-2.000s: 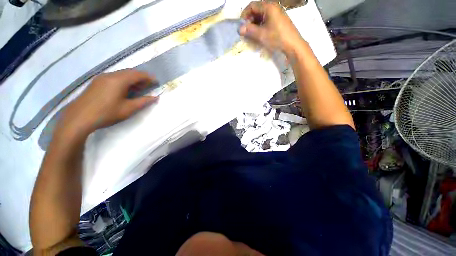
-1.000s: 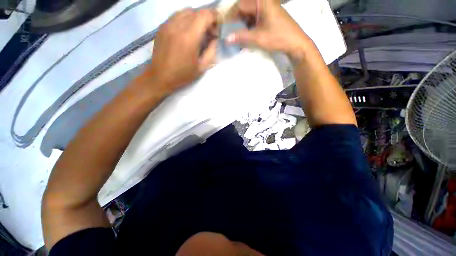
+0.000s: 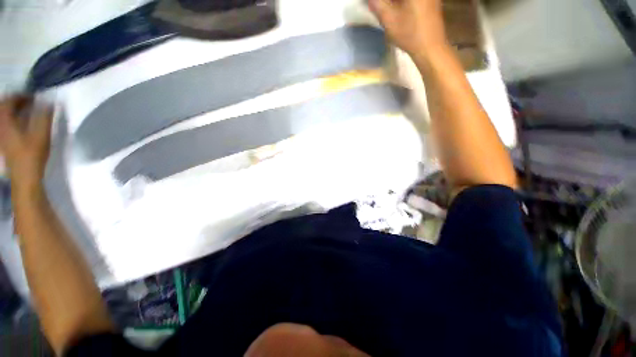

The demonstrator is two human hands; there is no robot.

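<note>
Two long curved grey strips lie side by side on the white pressing cloth. The upper strip is longer; the lower strip lies nearer my body, with a gap between them. My left hand is blurred at the far left edge, left of both strips. My right hand is at the top, just beyond the strips' right ends and partly cut off by the picture's edge. Whether either hand holds anything cannot be told.
A navy piece and a dark rounded object lie at the top. A brown plate is at upper right. White scraps are below the table edge, a green crate lower left, a fan at right.
The view has shifted. My hands have moved far apart, my left hand going left off the strip. Two wide strips now show uncovered; the thin looped band no longer shows.
</note>
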